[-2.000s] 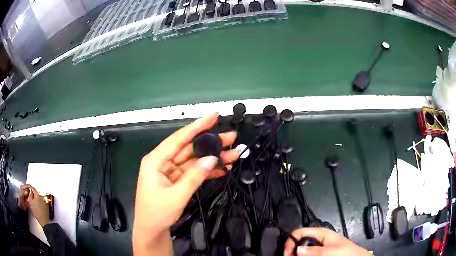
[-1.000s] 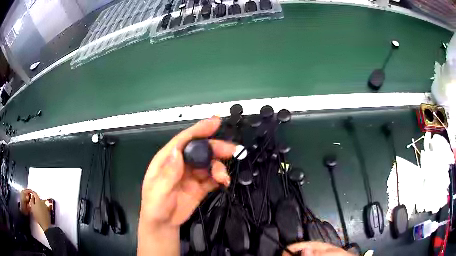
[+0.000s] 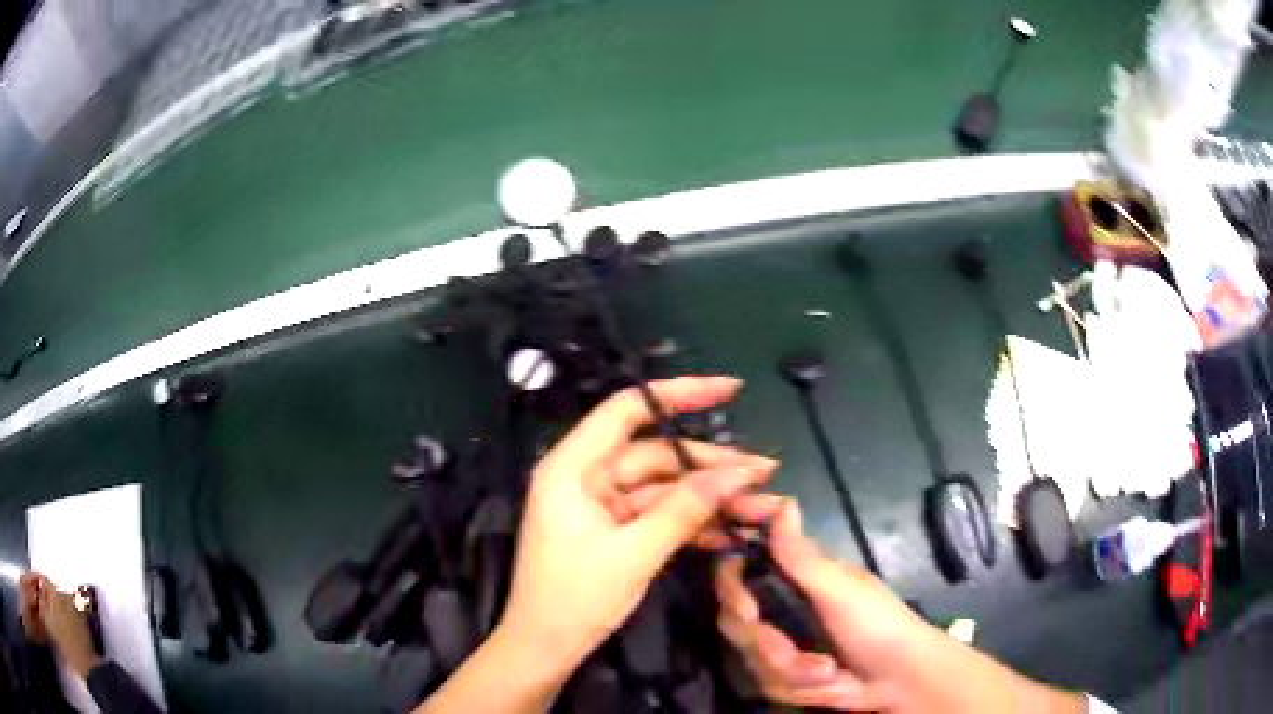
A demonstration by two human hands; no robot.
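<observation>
My left hand (image 3: pixel 614 523) pinches the thin black stem of a corded unit near the picture's middle. The unit's round head (image 3: pixel 536 191) shows a white face and stands out over the white rail. My right hand (image 3: pixel 838 614) is closed around the unit's black body (image 3: pixel 785 597), partly hidden by the fingers. Both hands are close together. A pile of black units (image 3: pixel 444 621) lies under and left of my hands, heads towards the rail. One head (image 3: pixel 531 370) in it has a white face with a dark line.
Separate units (image 3: pixel 961 527) lie at right, beside white cloth (image 3: pixel 1138 377), a glue bottle (image 3: pixel 1134 547) and a red-yellow tin (image 3: pixel 1113 223). Another unit (image 3: pixel 979 120) lies on the green belt (image 3: pixel 782 84). Another person's hand (image 3: pixel 59 614) is over a white sheet (image 3: pixel 105 537) at left.
My hands have come together on one unit, whose white face now shows. My left hand no longer holds the round head. The view has shifted, so the bench things appear further left and the rail tilted.
</observation>
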